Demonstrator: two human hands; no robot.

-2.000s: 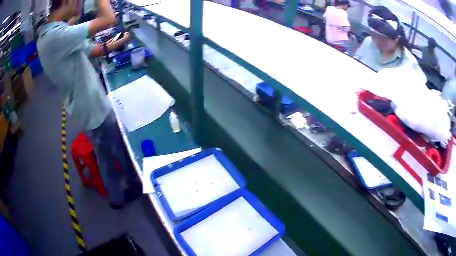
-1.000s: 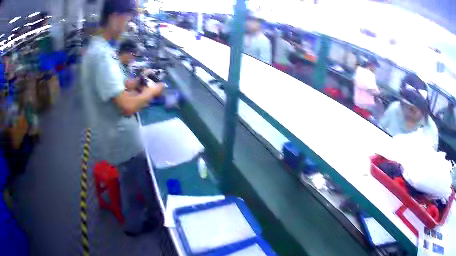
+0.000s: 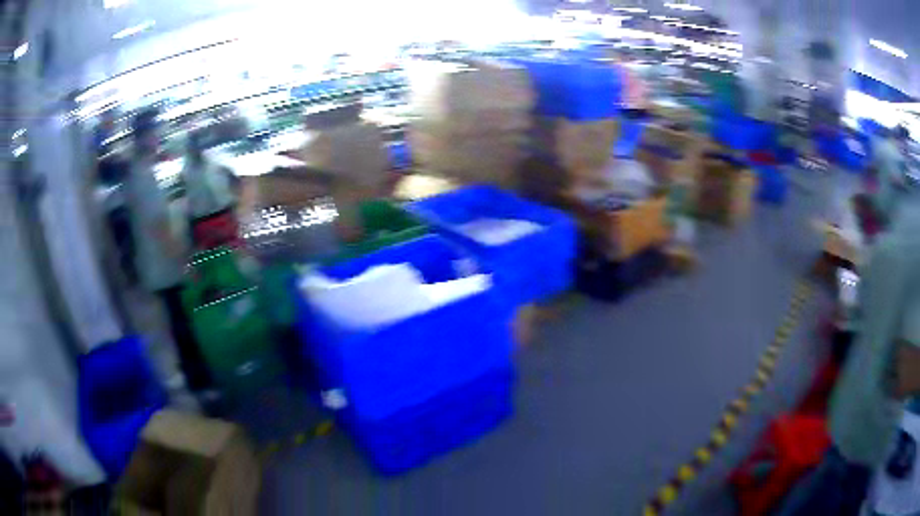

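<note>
Neither of my hands is in the picture. The frame is blurred. Nearest in front of me, a deep blue crate (image 3: 414, 363) stands on the floor, stacked on another blue one, with white material (image 3: 378, 292) at its top. A second blue crate (image 3: 525, 257) stands just behind it, also with white material inside. A green crate (image 3: 234, 328) stands to their left.
An open cardboard carton (image 3: 192, 469) is at the lower left, near a blue bin (image 3: 119, 393). Stacked cartons (image 3: 474, 121) stand behind. A person (image 3: 883, 333) and a red stool (image 3: 782, 459) are at the right, beside yellow-black floor tape (image 3: 736, 413). Other people stand at the left.
The view has swung left, away from the conveyor and blue trays to the floor crates. The standing person and red stool now lie at the right edge.
</note>
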